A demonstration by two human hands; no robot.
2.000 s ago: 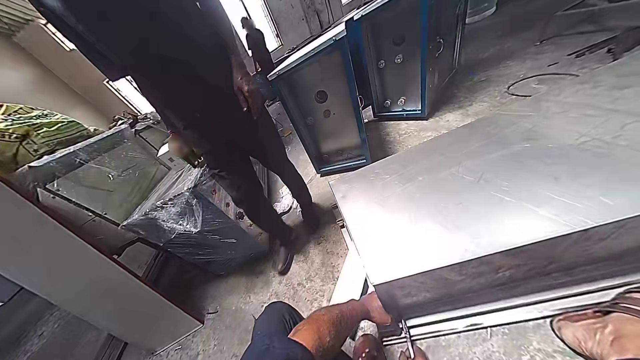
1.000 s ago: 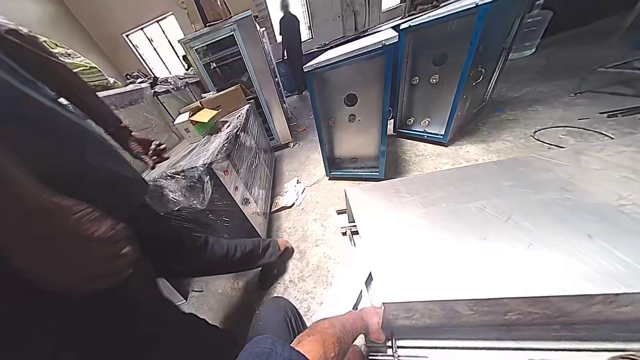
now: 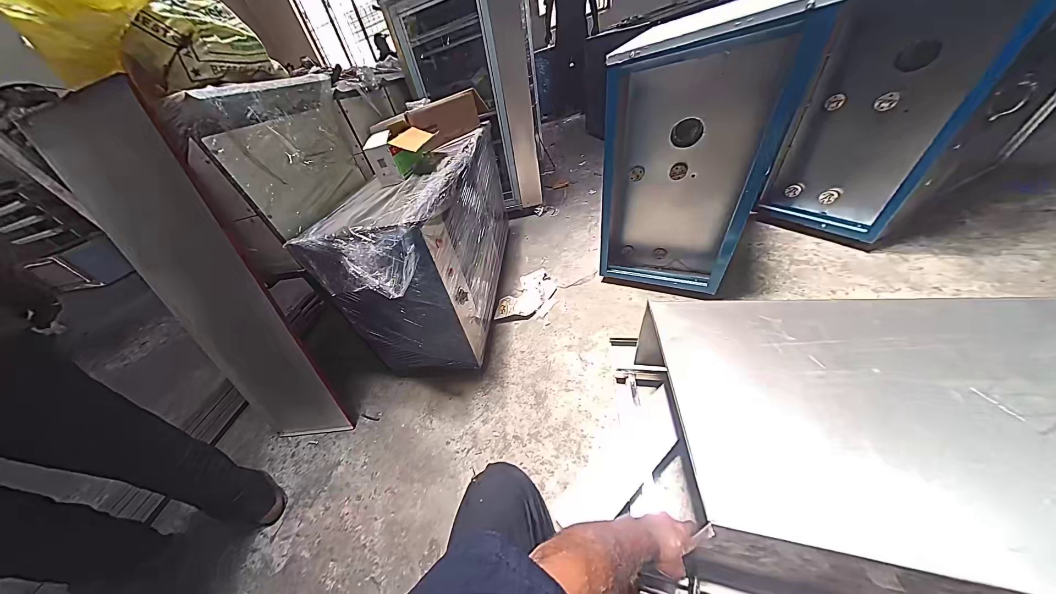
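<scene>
My left hand [image 3: 672, 543] is low in the head view, at the near left corner of a large sheet-metal cabinet or box [image 3: 858, 412] that lies on the floor. Its fingers are bent against the corner, beside a small pale flat piece [image 3: 701, 536]; whether they grip it is unclear. The box's top is bare, scratched metal with strong glare. Narrow metal strips or brackets [image 3: 639, 375] stick out from its left side. My right hand cannot be made out. My dark-clothed knee [image 3: 502, 503] is left of the hand.
Two blue-framed metal cabinets [image 3: 609, 173] [image 3: 874, 235] stand beyond the box. A plastic-wrapped unit [image 3: 396, 272] bears an opened carton [image 3: 388, 157]. A long metal panel [image 3: 181, 247] leans at left. A person's dark-trousered leg [image 3: 165, 462] is at lower left. Paper scraps [image 3: 528, 297] lie on the concrete floor.
The other person has moved left, from beside the wrapped unit to the lower left edge. My left hand stays at the box's corner. The view has turned.
</scene>
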